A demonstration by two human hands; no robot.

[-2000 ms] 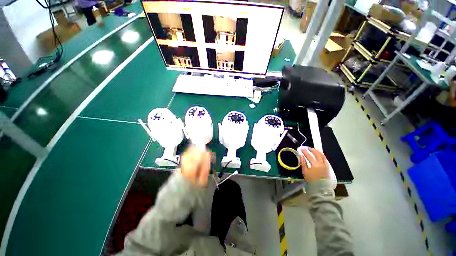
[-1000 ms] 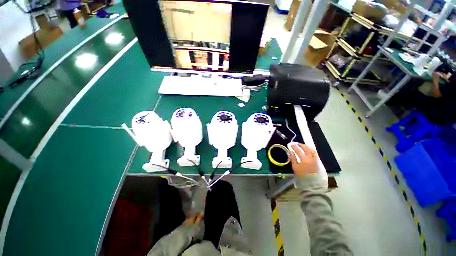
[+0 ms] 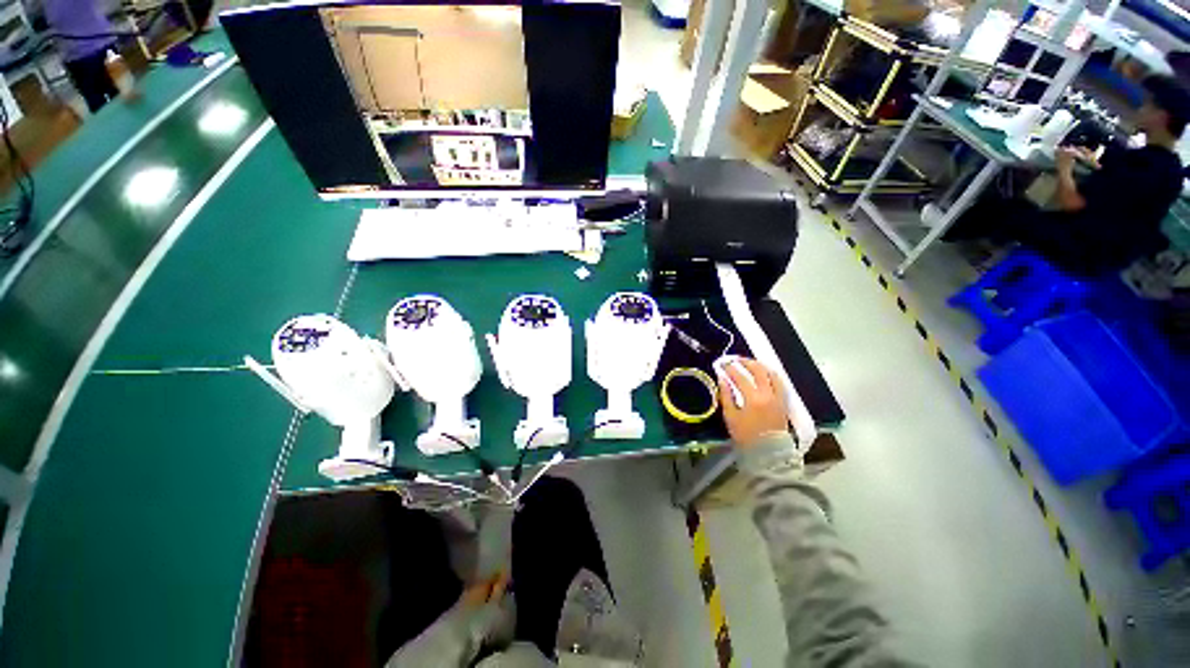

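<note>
My right hand (image 3: 753,401) lies over a white computer mouse (image 3: 731,372) on a black mat, beside a yellow tape roll (image 3: 689,394). My left hand (image 3: 488,590) is low by my lap, small and partly hidden; its fingers cannot be made out. Several white security cameras (image 3: 534,359) stand upright in a row on the green bench, dark LED faces up. Their thin black and white leads (image 3: 503,492) meet at the bench's front edge. The monitor (image 3: 444,105) shows one live picture between black side bands. A white keyboard (image 3: 466,231) lies below it.
A black label printer (image 3: 722,225) stands right of the keyboard, a white label strip (image 3: 750,320) hanging from it. A green conveyor (image 3: 144,196) curves along the left. Blue stools, a blue bin (image 3: 1073,395), a seated person (image 3: 1109,183) and shelving are across the aisle.
My left hand has dropped from the cameras to my lap. The monitor has gone from four pictures to one. The view has shifted, so the bench things appear further left. My right hand stays on the mouse.
</note>
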